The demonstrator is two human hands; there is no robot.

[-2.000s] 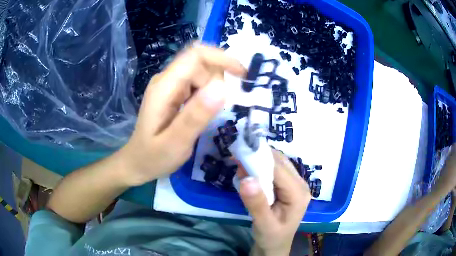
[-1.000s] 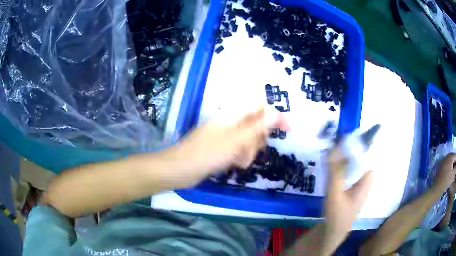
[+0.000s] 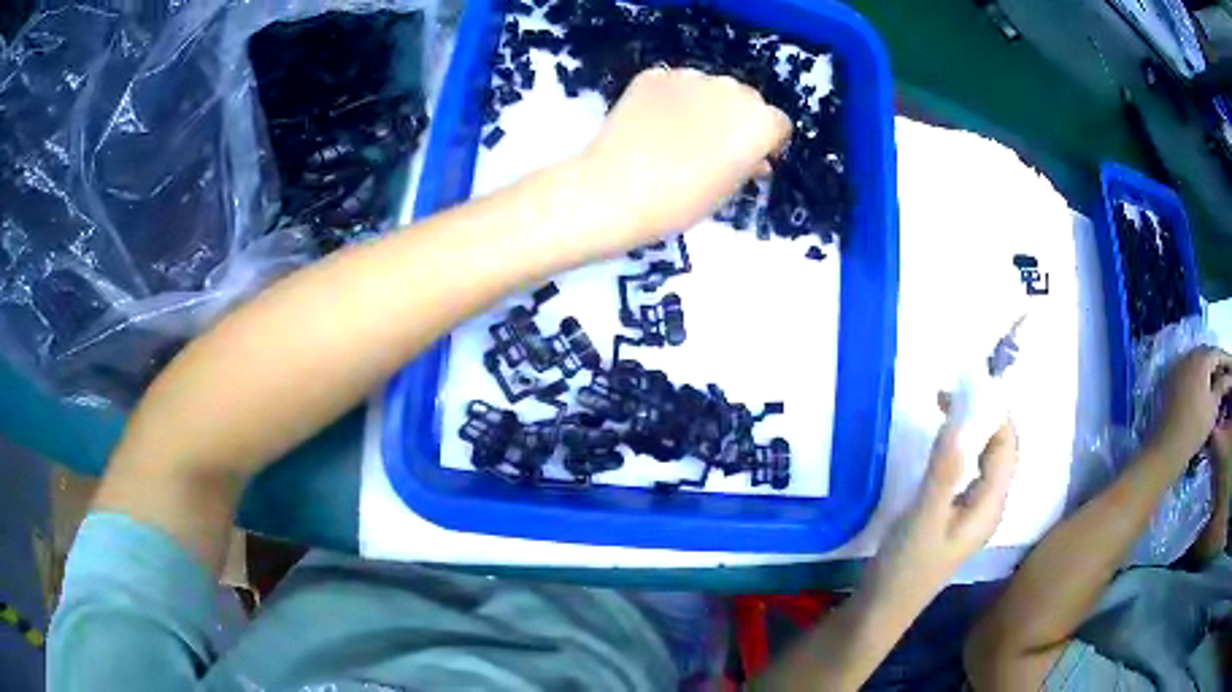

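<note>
The blue tray (image 3: 865, 311) lies in front of me with a white liner. My left hand (image 3: 696, 142) reaches over its far part, at the heap of small cut black parts (image 3: 595, 41). Its fingers are curled down and the fingertips are mostly hidden, so I cannot tell if it holds anything. Black moulded shots (image 3: 649, 406) are piled in the near part of the tray. My right hand (image 3: 962, 480) is right of the tray, over the white pad, holding white-handled nippers (image 3: 984, 406) with the jaws pointing away from me.
One black piece (image 3: 1031, 275) lies on the white pad (image 3: 959, 189) beyond the nippers. A clear plastic bag (image 3: 122, 176) with dark mouldings (image 3: 338, 122) is left of the tray. At the right, another person's arm (image 3: 1108, 541) is by a smaller blue tray (image 3: 1119, 291).
My left hand has moved from the near middle of the tray to the far heap. My right hand, with the nippers, has moved off the tray's right side. A black piece now shows on the pad.
</note>
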